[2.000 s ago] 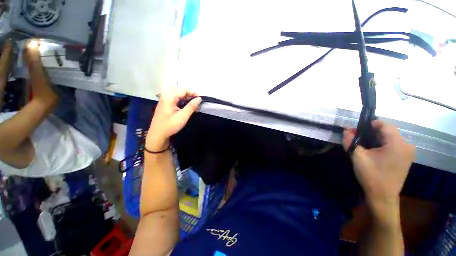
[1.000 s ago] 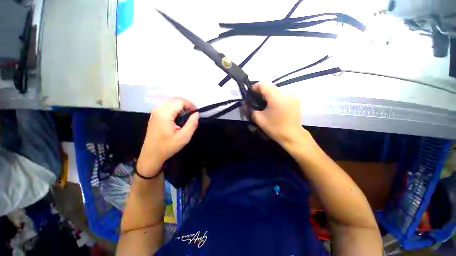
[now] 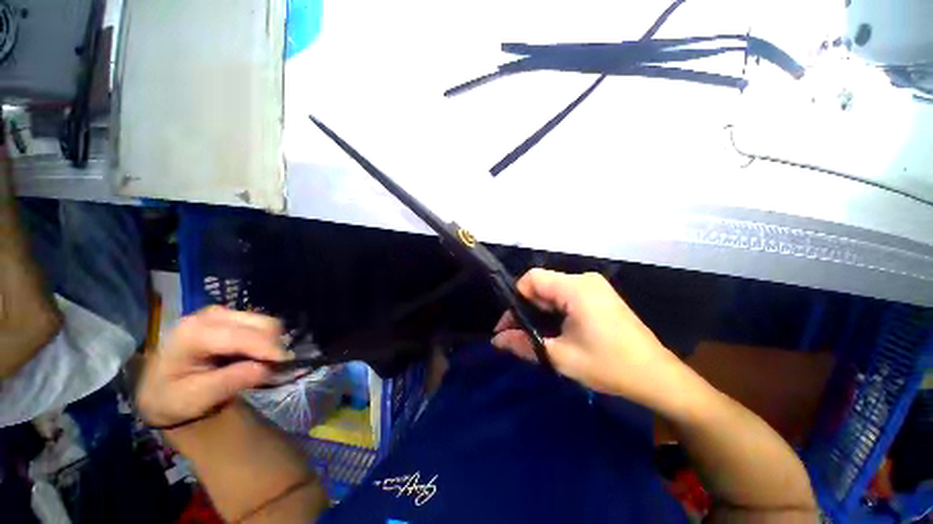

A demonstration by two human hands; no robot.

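Observation:
My right hand (image 3: 583, 330) holds the black tailor's shears (image 3: 465, 237) by the handles, in front of the table edge. Their blades look closed and point up and left over the white table. My left hand (image 3: 217, 360) is lower left, below the table edge, slightly blurred. It pinches a thin dark strip (image 3: 307, 361) that runs right and fades into the dark background, so its far end cannot be told. Several black strips (image 3: 624, 56) lie crossed in a loose bundle on the table.
The white table (image 3: 399, 154) has a printed ruler (image 3: 778, 241) on its grey front edge. A thin cord (image 3: 818, 172) lies on the right. Blue baskets (image 3: 864, 389) stand below on both sides; the left one holds a clear plastic bag (image 3: 302, 397). Another person's arm (image 3: 23, 297) is at far left.
My left hand has moved left and down, away from the table edge. My right hand and the shears have come down towards my body. The two short strips beside my right hand no longer show on the table.

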